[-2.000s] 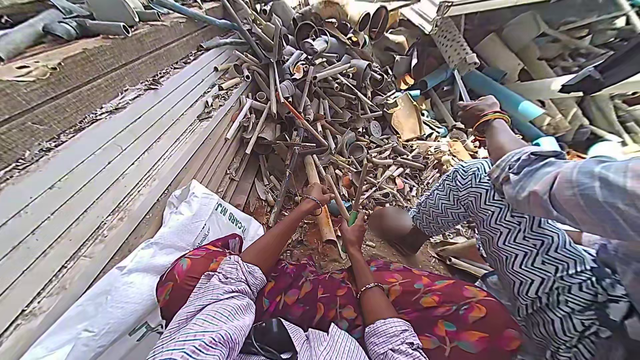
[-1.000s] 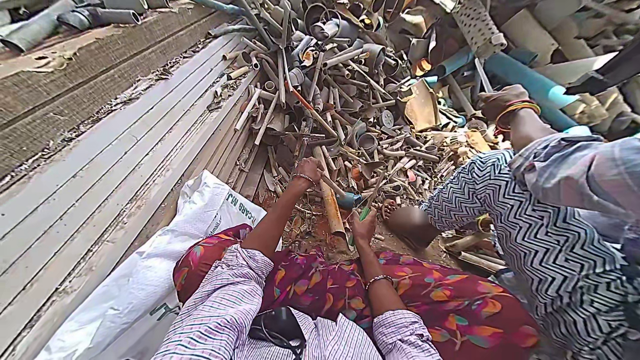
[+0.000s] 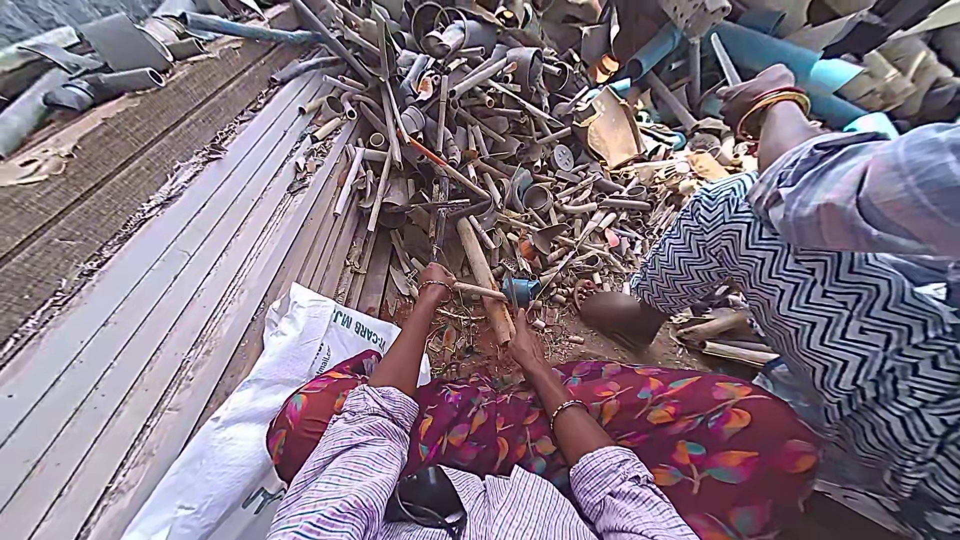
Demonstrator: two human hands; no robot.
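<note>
My left hand [image 3: 436,283] is closed on one end of a thin pale pipe [image 3: 478,290], which crosses over a thicker wooden piece [image 3: 484,277] lying slanted on the ground. A blue pipe fitting [image 3: 520,291] is at the thin pipe's right end. My right hand [image 3: 526,346] is just below the fitting, beside the lower end of the wooden piece. Its fingers are closed around something thin and dark that rises toward the fitting; what this is I cannot tell. Beyond my hands spreads a heap of pipe scraps and fittings [image 3: 536,199].
Grey ribbed panels [image 3: 172,262] run along the left, with a white printed sack [image 3: 225,435] beside my leg. At right sits another person in zigzag-patterned trousers [image 3: 795,300], whose hand [image 3: 757,94] holds a light-coloured tool. Blue pipes [image 3: 765,56] lie behind that hand.
My hands have moved apart from where they were close together two seconds ago. The thin pipe and the blue fitting now show between them.
</note>
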